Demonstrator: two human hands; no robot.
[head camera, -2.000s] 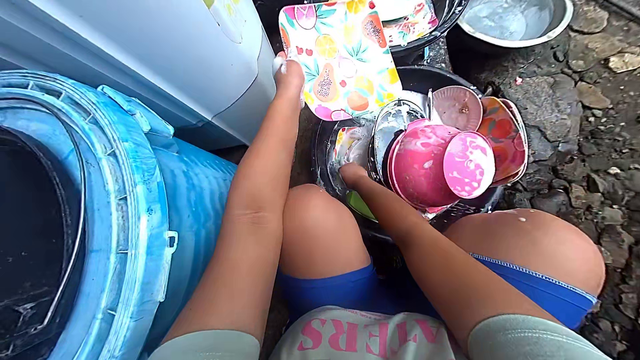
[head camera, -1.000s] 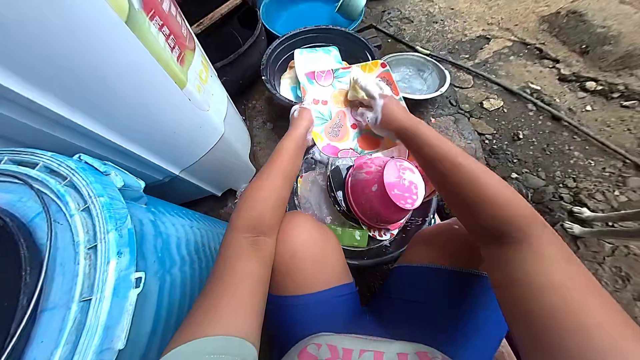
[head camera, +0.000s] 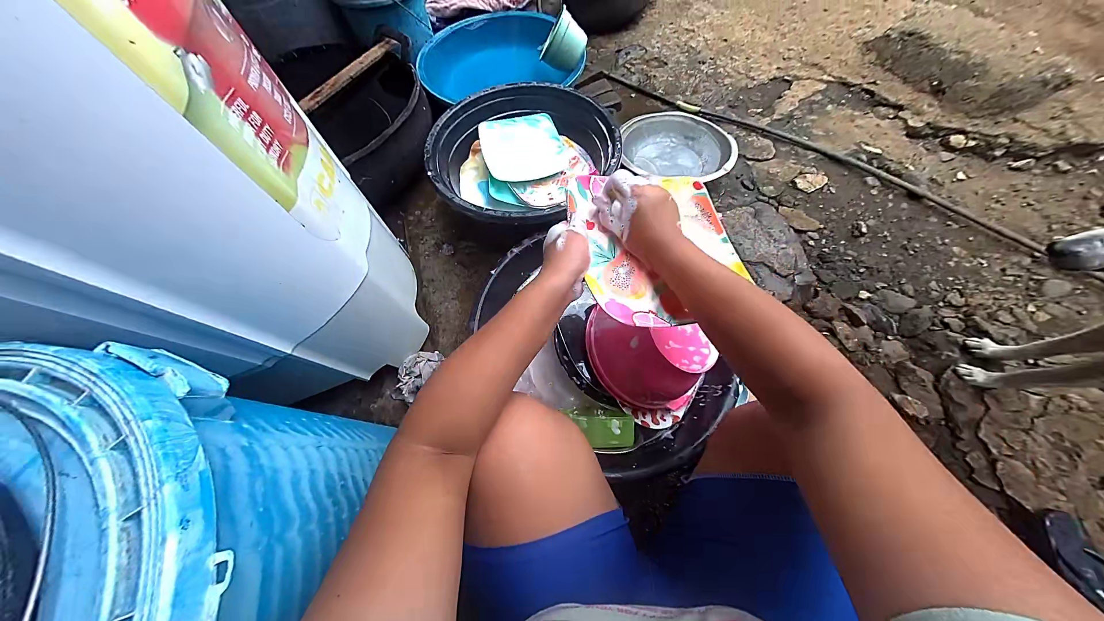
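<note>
My left hand (head camera: 567, 257), with suds on it, grips the left edge of a square fruit-print plate (head camera: 625, 274). On the plate's upper part rests my right hand (head camera: 640, 216), its fingers curled and covered in foam; whether a sponge is inside cannot be seen. Below the plate, a pink bowl (head camera: 634, 362) leans over dark dishes in a black basin (head camera: 681, 457) between my knees. A green block-shaped thing (head camera: 606, 429) lies at that basin's near side. Farther off, a second black basin (head camera: 437, 164) holds a pale square plate (head camera: 522, 148) and several patterned plates.
A metal basin (head camera: 729, 147) of cloudy water and a blue basin (head camera: 429, 65) with a pale green cup (head camera: 564, 43) stand beyond. A white container (head camera: 379, 302) and a blue barrel (head camera: 285, 466) are at left. A hose (head camera: 828, 153) crosses stony ground; an animal's legs (head camera: 1035, 349) show right.
My right hand has left the near basin, where it was two seconds ago, and come up onto the plate. My left hand has kept hold of the plate. The view has shifted, showing more ground ahead.
</note>
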